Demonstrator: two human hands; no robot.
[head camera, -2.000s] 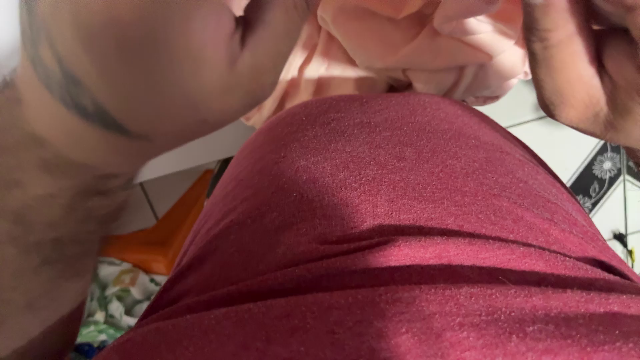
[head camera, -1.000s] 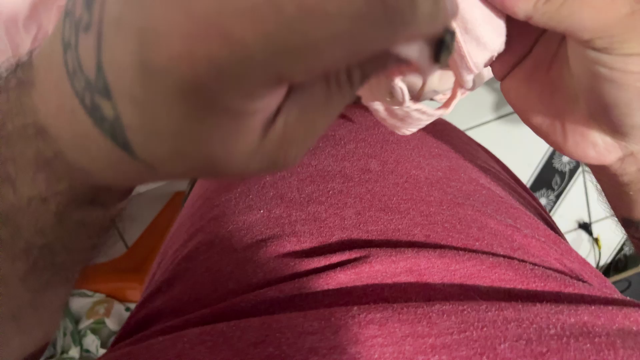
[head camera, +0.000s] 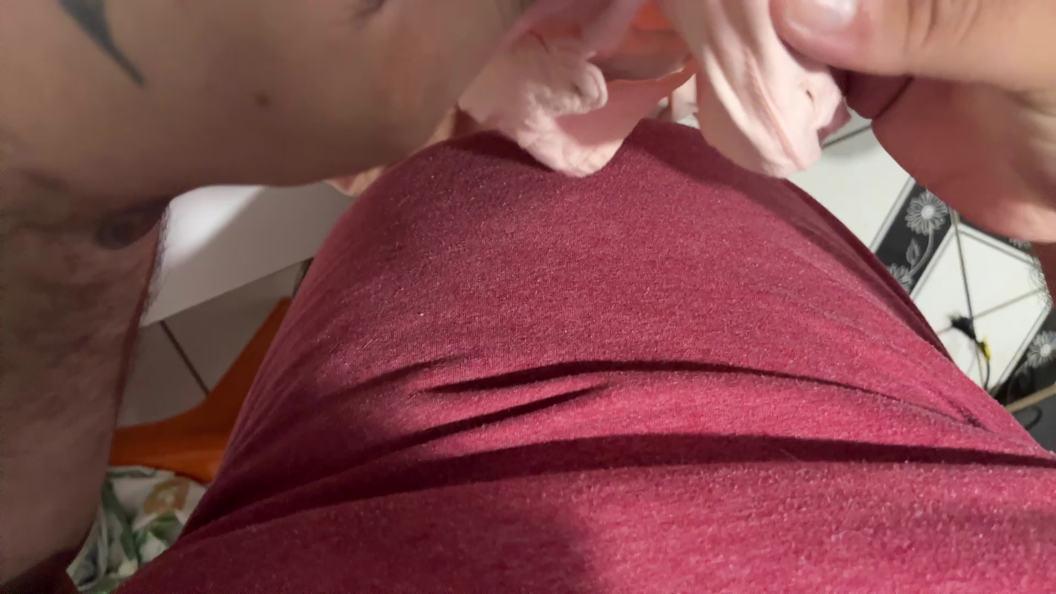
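Light pink fabric, bunched and folded, hangs at the top of the view between my two hands, with its upper part cut off by the frame. My right hand pinches its right side, the thumb on top. My left hand is large and close to the camera at the upper left, beside the fabric; its fingers run out of view, so its grip is hidden. Just under the cloth is the dark red shirt that I wear.
At the left, below my forearm, are a white surface, an orange piece of furniture and a leaf-patterned cloth. White floor tiles with a black flowered border and a dark cable lie at the right.
Both hands and the pink fabric have moved about over the shirt. The fabric now hangs in folds with a gap between them, where a second ago it was bunched more tightly between the hands.
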